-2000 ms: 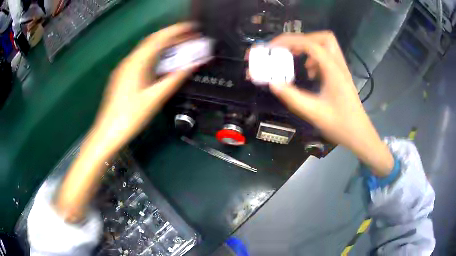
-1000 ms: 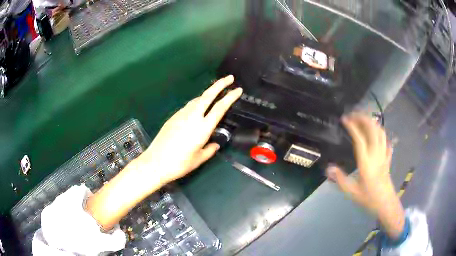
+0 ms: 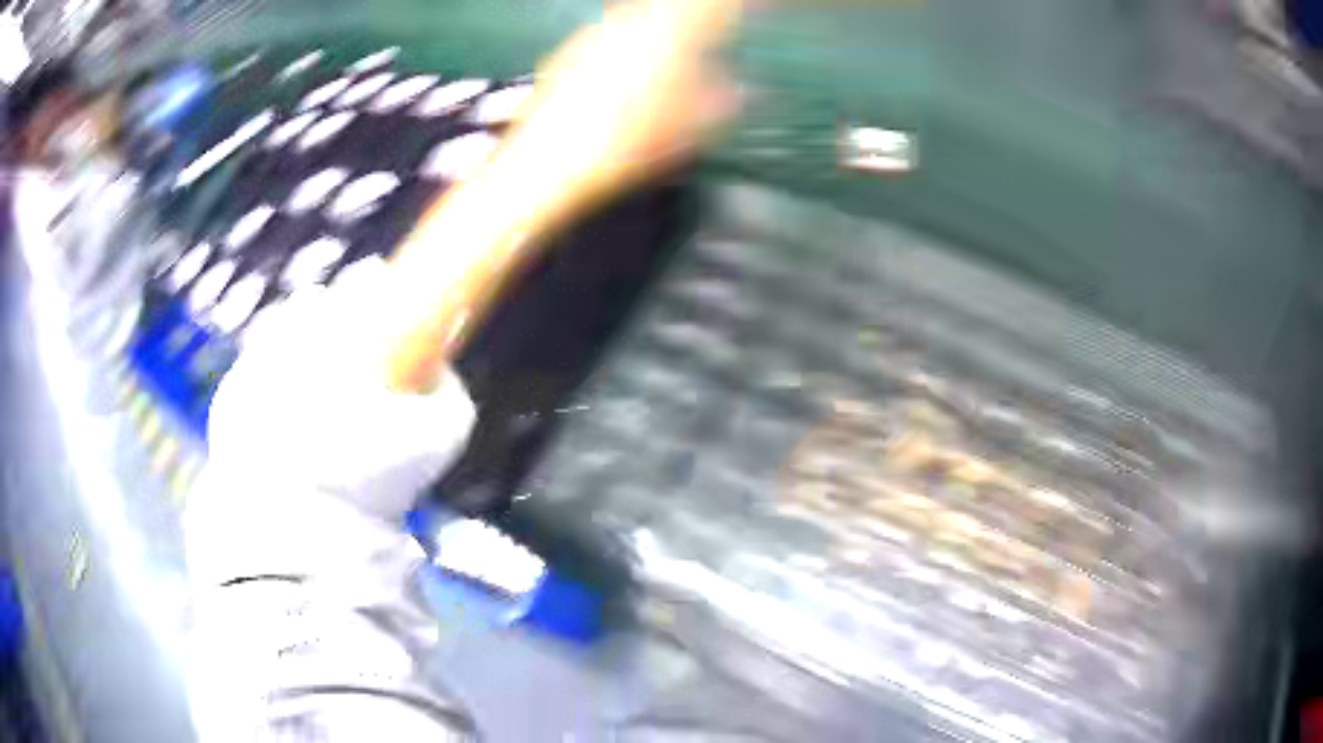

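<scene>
The view is strongly blurred. My left hand reaches over the black tray to the top edge, where it is partly cut off; whether it holds anything cannot be told. The black tray holds rows of white housings, partly hidden by my left forearm and sleeve. The clear blister tray lies to the right, with blurred yellow and dark small parts in its pockets. A loose white housing lies on the green mat beyond the trays. My right hand is not in view.
Blue crate plastic shows under the black tray, with a white piece at its edge. A person in pale clothing is at the far left. A bit of red shows at the lower right edge.
The view has swung left, from the dark fixture with the red button to the trays. My left hand has moved off the fixture's front to over the black tray. My right hand has left the picture.
</scene>
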